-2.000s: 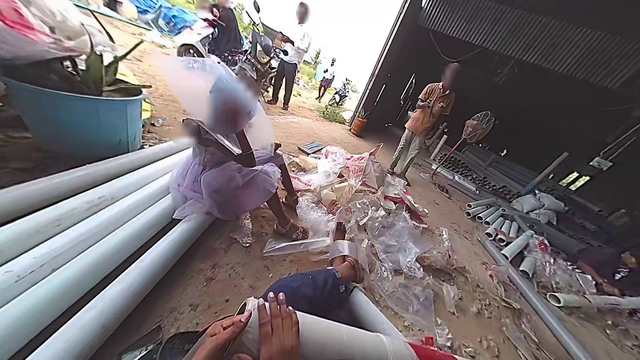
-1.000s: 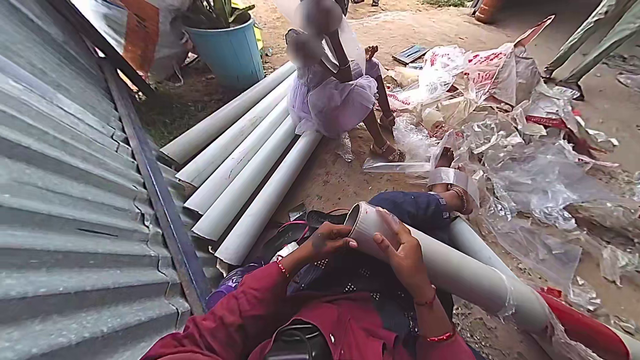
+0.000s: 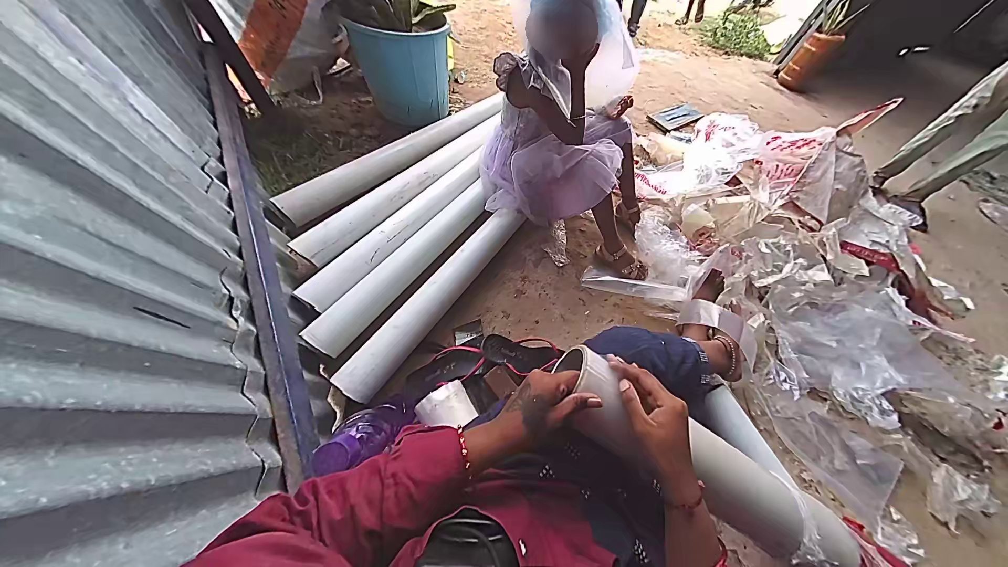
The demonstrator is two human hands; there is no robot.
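A thick grey plastic pipe (image 3: 728,480) lies across my lap, its open end tilted up towards the top left. At that end my left hand (image 3: 547,405) rests against the rim, thumb and fingers bent near the edge. My right hand (image 3: 650,413) lies on the top and far side of the pipe, just behind the rim, fingers curved over it. Clear plastic film clings to the pipe's lower part. Beneath it, another pale pipe (image 3: 744,429) runs beside my leg. A roll of clear film or tape (image 3: 713,315) sits around my foot.
Several grey pipes (image 3: 429,299) lie side by side at left, beside a corrugated metal sheet (image 3: 126,315). A seated person (image 3: 551,150) is beyond them, near a blue planter (image 3: 402,71). Crumpled plastic wrapping (image 3: 835,315) covers the ground at right. Sandals (image 3: 512,354) and a purple bottle (image 3: 362,437) lie near me.
The view has swung down and left since two seconds ago. My left hand has shifted from the pipe's top to its rim; my right hand stays near the same end.
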